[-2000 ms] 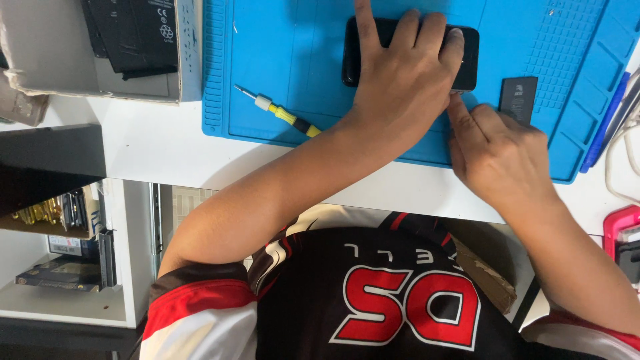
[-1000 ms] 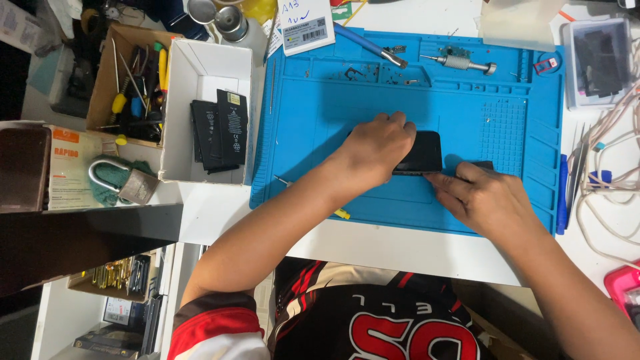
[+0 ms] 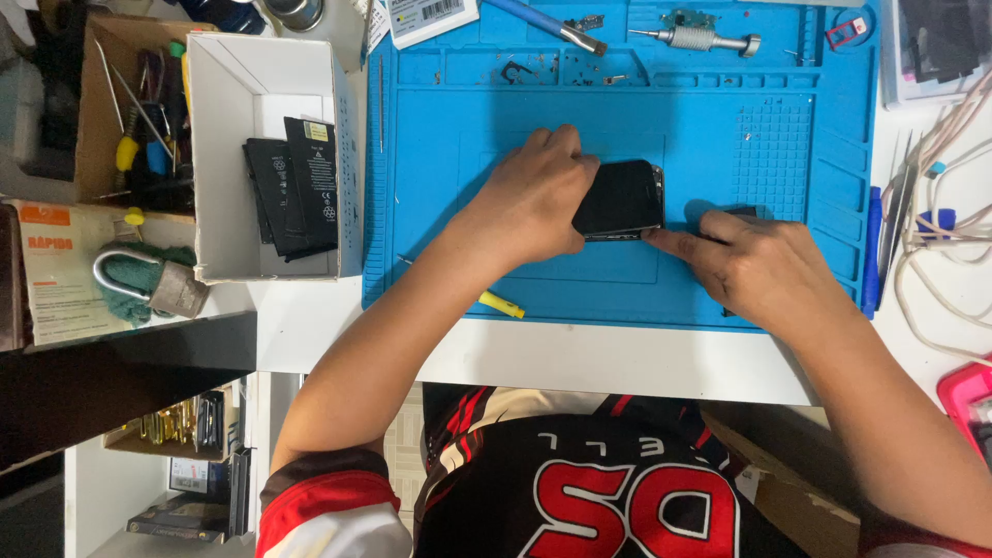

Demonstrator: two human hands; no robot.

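A black smartphone [image 3: 620, 200] lies on a blue silicone repair mat [image 3: 434, 232], its screen slightly raised from the frame along the near and right edges. My left hand [image 3: 535, 198] grips the phone's left end, covering that part. The index finger of my right hand [image 3: 752, 260] touches the near right corner of the phone; its other fingers are partly curled. Beneath that hand lies a dark flat piece, mostly hidden, with its edge [image 3: 742, 211] showing. A yellow-handled screwdriver [image 3: 502, 304] rests near the mat's front edge, partly under my left forearm.
On the left, a white box [image 3: 267, 62] holds phone batteries [image 3: 310, 186], beside a cardboard box of tools [image 3: 139, 116] and a padlock [image 3: 178, 288]. A brush [image 3: 542, 22], small parts and a metal screwdriver [image 3: 701, 40] lie at the back. Tweezers [image 3: 897, 217] and cables [image 3: 907, 287] are at right.
The view has shifted, showing more of the bench. My left hand, spread over the phone two seconds ago, is now at its left end, leaving more screen visible. My right hand remains by the near right corner.
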